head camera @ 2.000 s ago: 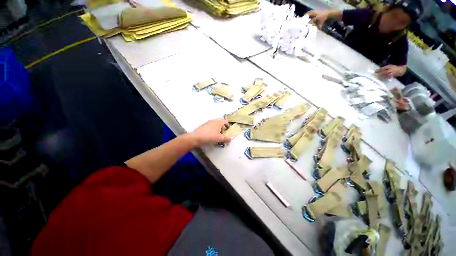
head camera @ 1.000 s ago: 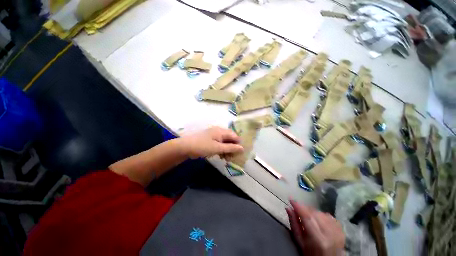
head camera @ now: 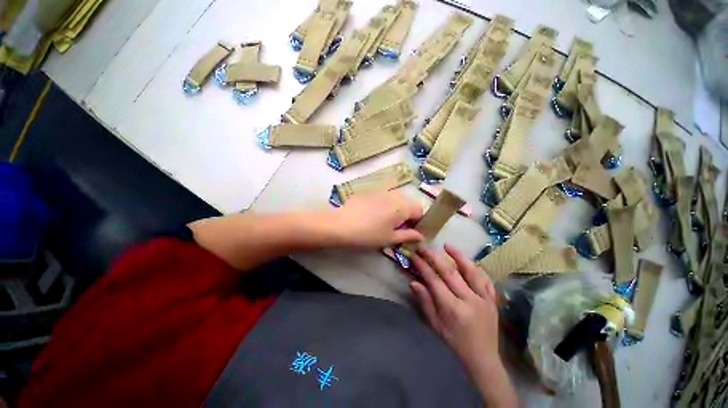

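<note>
My left hand [head camera: 375, 219] holds a khaki webbing tab [head camera: 438, 217] near the table's front edge. The tab's free end points up and away; its metal ring [head camera: 401, 255] shows below the fingers. My right hand [head camera: 456, 291] lies beside it, fingertips at the tab's lower part; how firmly they grip is hidden. One pale gauge strip with pink-red edges [head camera: 431, 190] shows partly behind the tab. Another tab [head camera: 371, 182] lies just beyond my left hand. Rows of similar tabs with rings lie beyond and to the right.
A black-headed hammer with wooden handle [head camera: 607, 373] rests on a plastic-wrapped block [head camera: 551, 319] right of my right hand. Dense heaps of tabs [head camera: 710, 279] are at the far right. Yellow-edged fabric panels [head camera: 76, 24] lie at the far left. A blue bin [head camera: 32, 211] is at left.
My left hand has moved right with the tab, which now points away. My right hand has come in from the lower right to meet it. The view has shifted closer over the table.
</note>
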